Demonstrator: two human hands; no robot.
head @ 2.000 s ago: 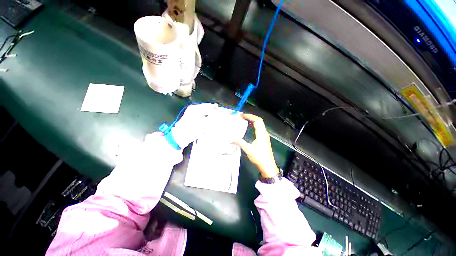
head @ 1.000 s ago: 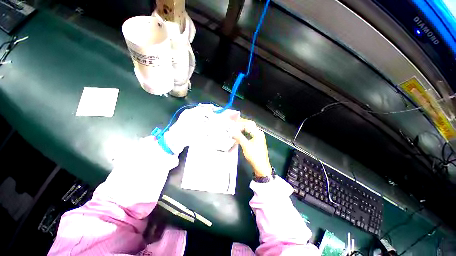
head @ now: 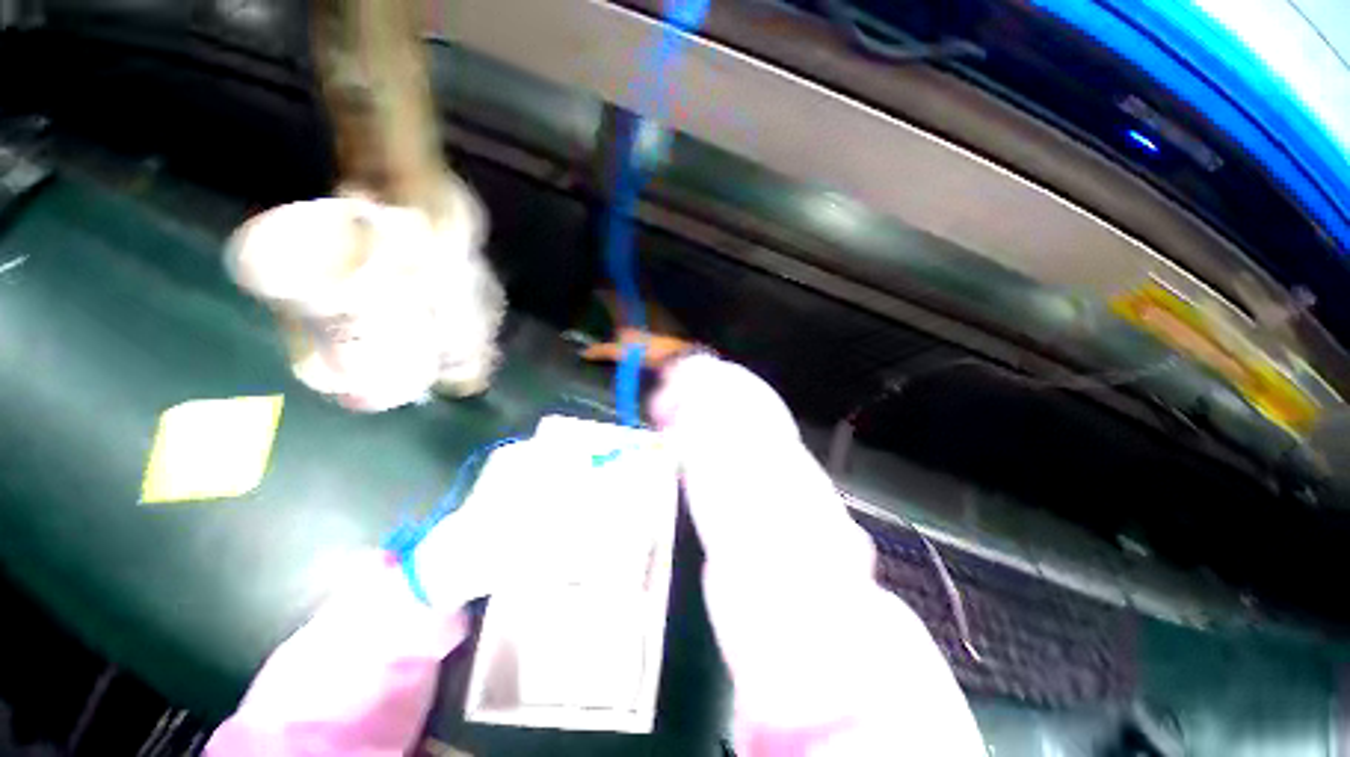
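Observation:
The white box [head: 570, 658] lies on the green mat before me, its near part showing a pale recess inside a rim. My gloved left hand [head: 511, 510], with a blue strap at the wrist, is at the box's upper left side; glove and box blend in the glare, so its grip is unclear. A small green-blue spot shows near the box's far end. My right hand [head: 646, 349] is beyond the box at the bench's rear, behind the blue cord [head: 628, 266]. It is blurred and mostly hidden by its sleeve; whether it holds anything is unclear.
White cup-like holders [head: 363, 303] hang by a post [head: 378, 104] at the upper left. A yellow-edged pale card [head: 215, 447] lies left. A black keyboard [head: 1007, 629] with a thin white cable is at the right. A monitor and a metal shelf edge are above.
My right hand has left the white sheet area and moved to the bench's rear. The box's recess now shows at its near part. The view has shifted and blurred.

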